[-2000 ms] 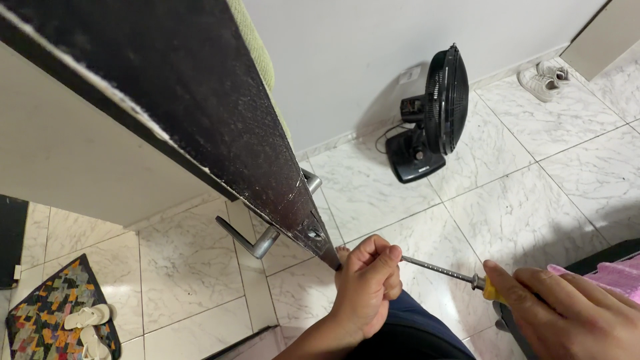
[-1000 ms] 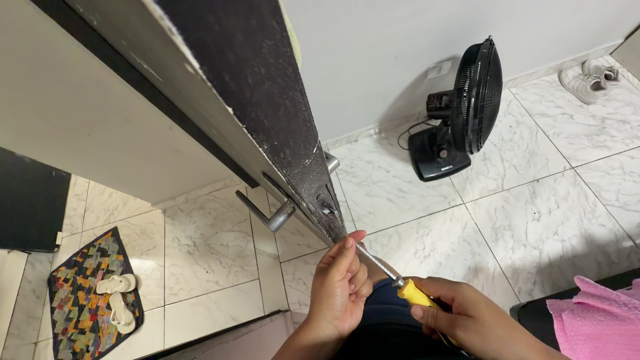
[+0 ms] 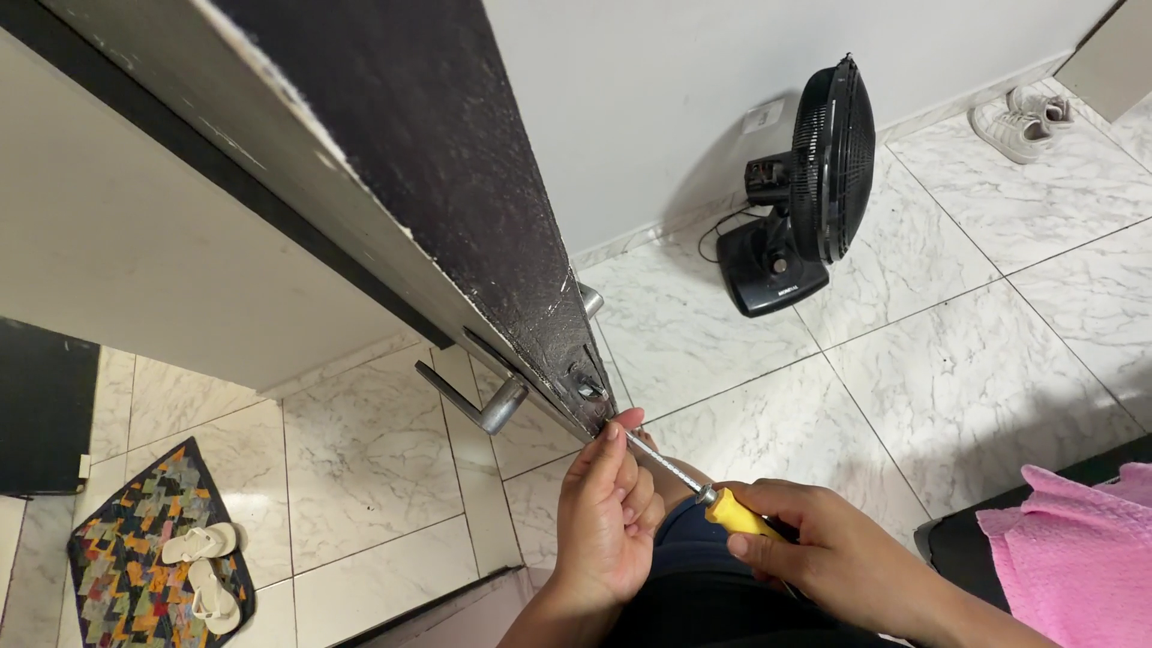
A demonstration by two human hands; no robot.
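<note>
My right hand (image 3: 796, 549) grips the yellow handle of a screwdriver (image 3: 740, 515), whose metal shaft slants up and left to the edge of a dark door (image 3: 450, 171). At the shaft's far end, the thumb and forefinger of my left hand (image 3: 612, 504) pinch together against the door edge; they hide the screwdriver's tip and whatever lies between them. Just above these fingers, a latch (image 3: 589, 391) shows in the door edge. A metal lever handle (image 3: 486, 405) sticks out from the door's left face, and part of another handle (image 3: 589, 300) shows on the right side.
A black fan (image 3: 832, 162) stands on the marble-patterned floor by the wall, with shoes (image 3: 1021, 126) farther right. At the lower left, sandals (image 3: 211, 576) lie on a patchwork mat (image 3: 135, 549). A pink cloth (image 3: 1071, 549) rests on a dark surface at the lower right.
Two seconds ago the screwdriver's end was at my left fingers, away from the door edge; the screwdriver and my right hand have since moved left, and the shaft now reaches the door edge. The view has shifted.
</note>
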